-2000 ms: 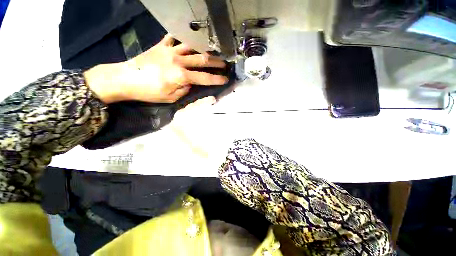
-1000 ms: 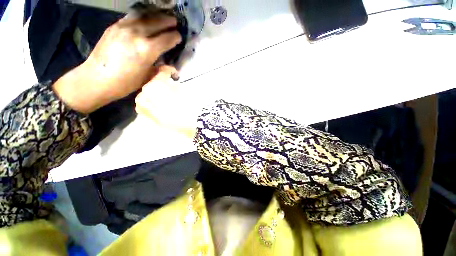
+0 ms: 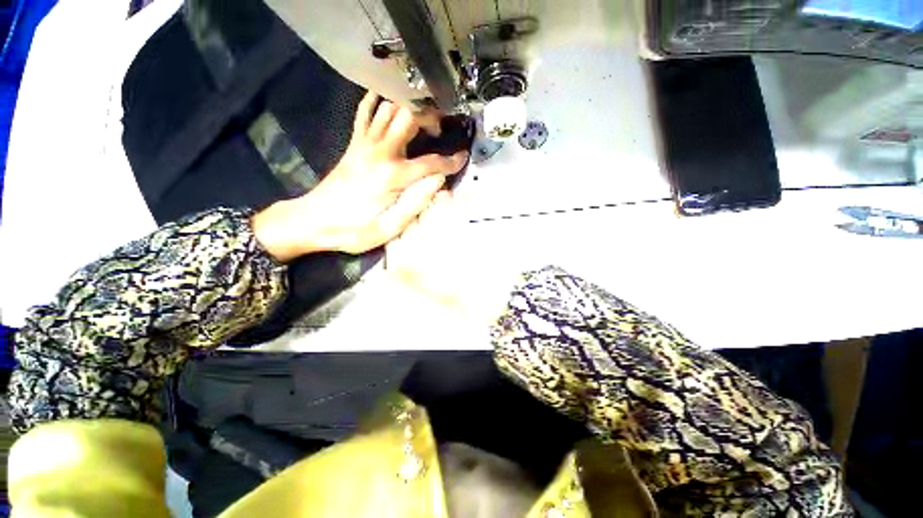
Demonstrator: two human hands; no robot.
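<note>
The black mesh panel (image 3: 316, 101) with a camouflage strip (image 3: 280, 152) lies on the machine table, its right edge by the needle and presser foot (image 3: 460, 101). My left hand (image 3: 369, 197) lies over the panel, its fingertips on the black edge beside the presser foot. My right hand (image 3: 430, 248) is washed out by glare, just below my left hand; its fingertips reach the panel edge beside the left fingers and its grip cannot be made out. The lower part of the panel is hidden under my left hand and sleeve.
The sewing machine head (image 3: 597, 25) stands over the bed, with a white-capped round part (image 3: 504, 117) beside the needle. A perforated disc (image 3: 533, 135), a black smartphone (image 3: 717, 137) and thread snips (image 3: 880, 222) lie to the right. Dark panels (image 3: 273, 390) are below the table edge.
The view dipped and came back. The panel is turned, showing more mesh and camouflage strip at upper left. My left hand lies flatter, angled up toward the needle, with my right hand still close below.
</note>
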